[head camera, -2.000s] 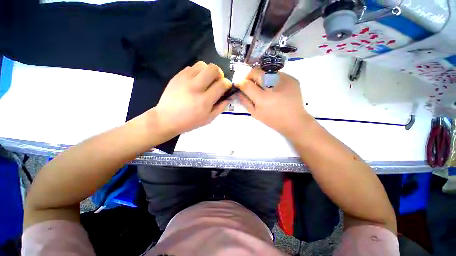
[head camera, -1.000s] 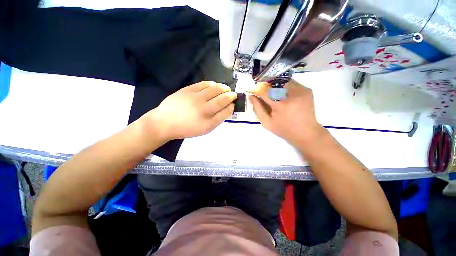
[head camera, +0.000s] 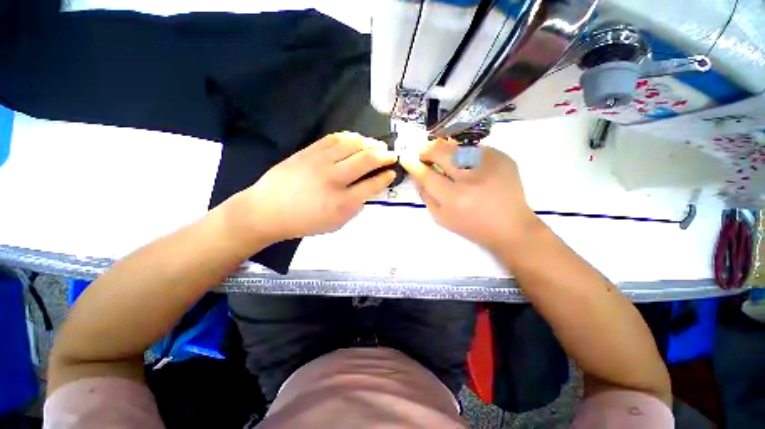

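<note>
A wide black garment panel [head camera: 277, 100] lies on the machine table, reaching from the far left to the needle area and partly under my left hand. My left hand [head camera: 323, 184] holds the panel's edge near the needle, fingertips bent. My right hand [head camera: 474, 193] has its fingertips against a small dark bit of cloth [head camera: 398, 174] beside my left fingertips. The fingertips of both hands nearly meet in front of the presser foot area [head camera: 409, 126], which is bright and blurred. The foot and needle cannot be made out clearly.
The white sewing machine head [head camera: 537, 92] stands over the right side, with a round grey-capped knob [head camera: 611, 82]. Dark red-handled scissors [head camera: 733, 250] lie at the table's right end. A measuring tape [head camera: 377, 286] runs along the front edge. Blue items are below at left.
A dark piece between my fingertips showed more one second ago; my right fingertips have moved left over it. Compared with two seconds ago, the machine head appears shifted in view.
</note>
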